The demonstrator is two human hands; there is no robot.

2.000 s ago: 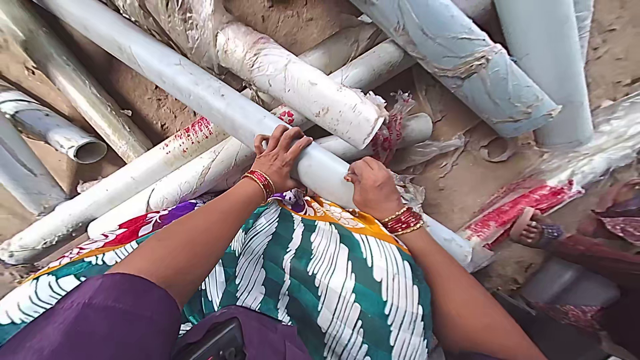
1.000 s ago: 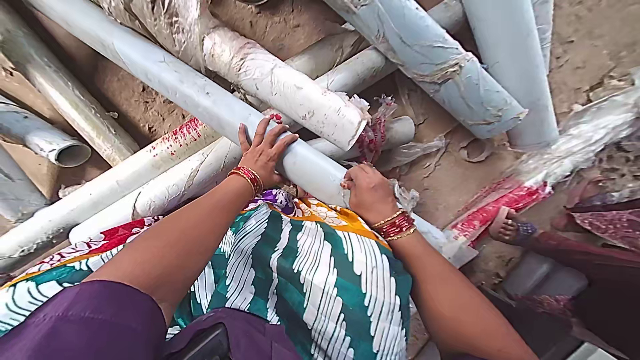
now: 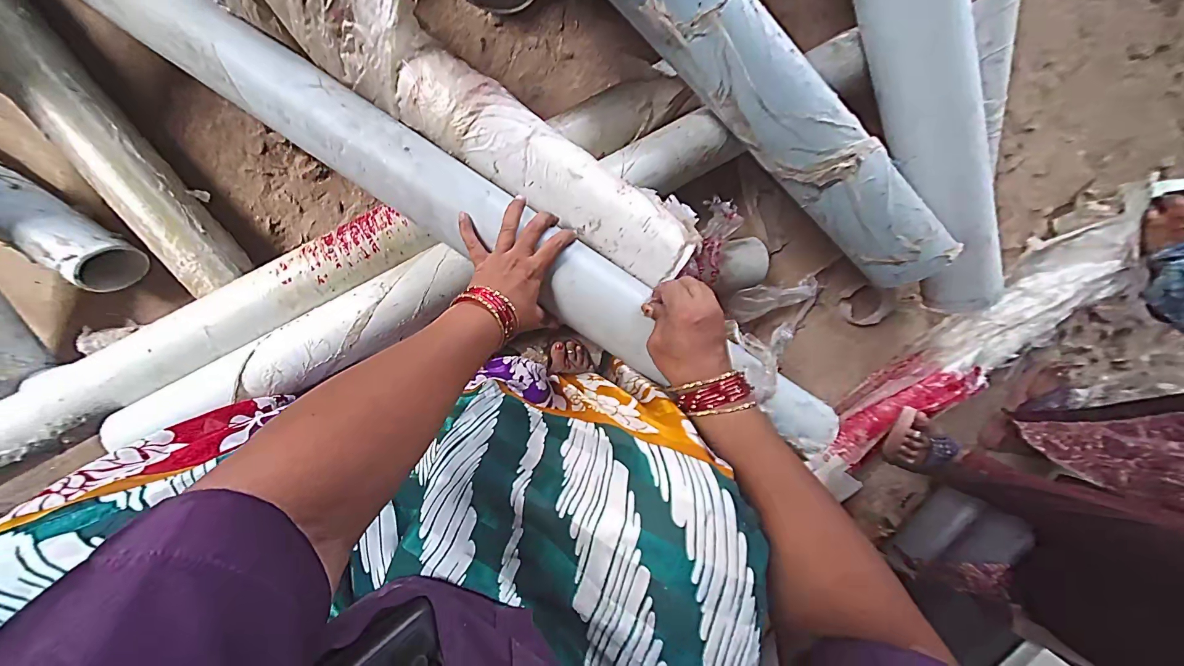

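Observation:
A long pale blue-grey plastic pipe (image 3: pixel 361 139) slants from the upper left down to the right, in front of me. My left hand (image 3: pixel 516 264) lies palm down on it with the fingers spread. On the same pipe, farther right, rests my right hand (image 3: pixel 686 328), its fingers curled tight; a small brownish tip shows at the fingers, and whether it is part of a tool I cannot tell. Torn clear plastic film (image 3: pixel 763 356) clings to the pipe beside my right wrist. A film-wrapped white pipe (image 3: pixel 546 176) lies just beyond my hands.
Under the long pipe cross a red-marked pipe (image 3: pixel 324 259) and a cracked-looking wrapped pipe (image 3: pixel 342 338). Wrapped blue-grey pipes (image 3: pixel 795 129) lie at the upper right. Red and clear film (image 3: pixel 916 398) is on the dirt ground, near another person's foot (image 3: pixel 906 439). An open-ended pipe (image 3: pixel 106 264) is at left.
Both hands stay on the long pipe; the left hand's fingers are spread wider than two seconds ago. The view has shifted slightly.

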